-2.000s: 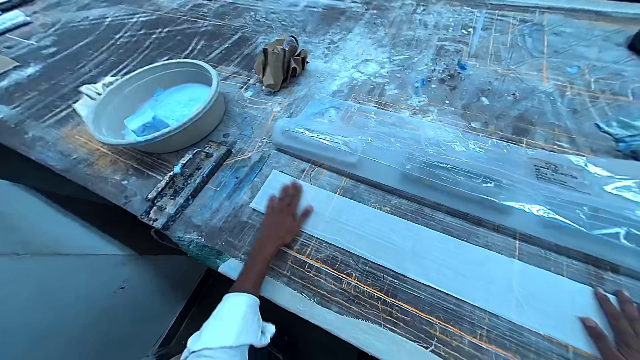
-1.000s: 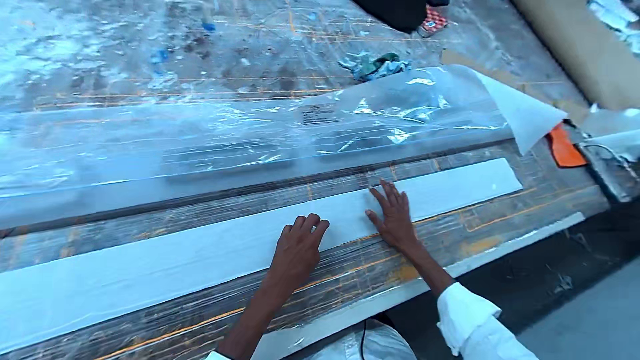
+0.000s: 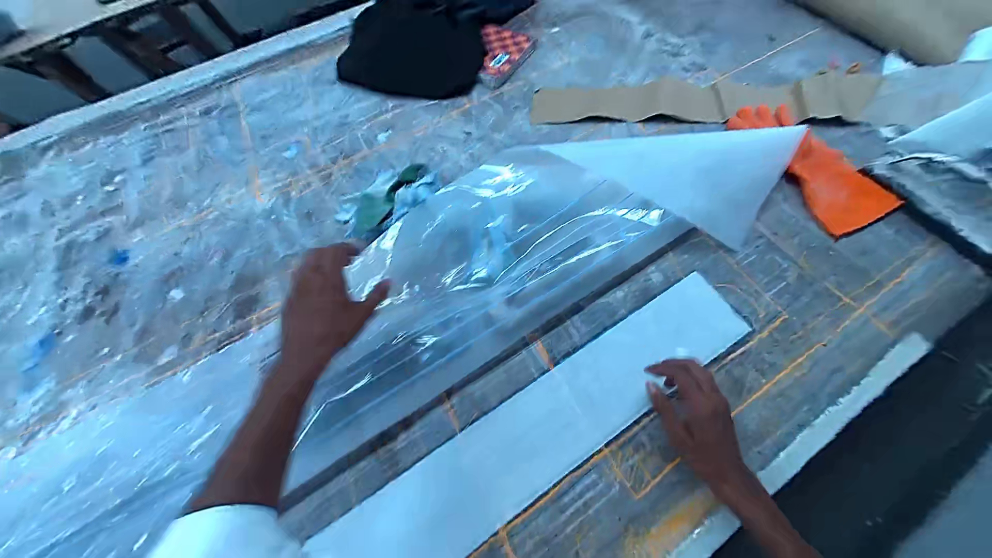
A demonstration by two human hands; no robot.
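A long white strip (image 3: 573, 387) lies flat on the stained work table. Beside it, on the far side, is clear plastic film (image 3: 480, 287), shiny and wrinkled, with one whitish corner folded over. My left hand (image 3: 325, 302) is at the film's far edge, thumb and fingers apart; whether it touches the film is unclear. My right hand (image 3: 690, 411) is at the strip's near edge, close to its right end, with fingers bent and apart and nothing seen between them.
An orange rubber glove (image 3: 841, 182) lies beyond the film's folded corner, by a brown cardboard strip (image 3: 628, 105). A crumpled green and blue rag (image 3: 387, 198) touches the film's far side. Black cloth (image 3: 411, 50) and a red-checked box (image 3: 504, 54) sit farther back. The table's near edge (image 3: 845, 411) drops off at right.
The view has swung right along the table. My left hand has moved off the white strip to the film's far edge. My right hand has moved from on the strip to its near edge.
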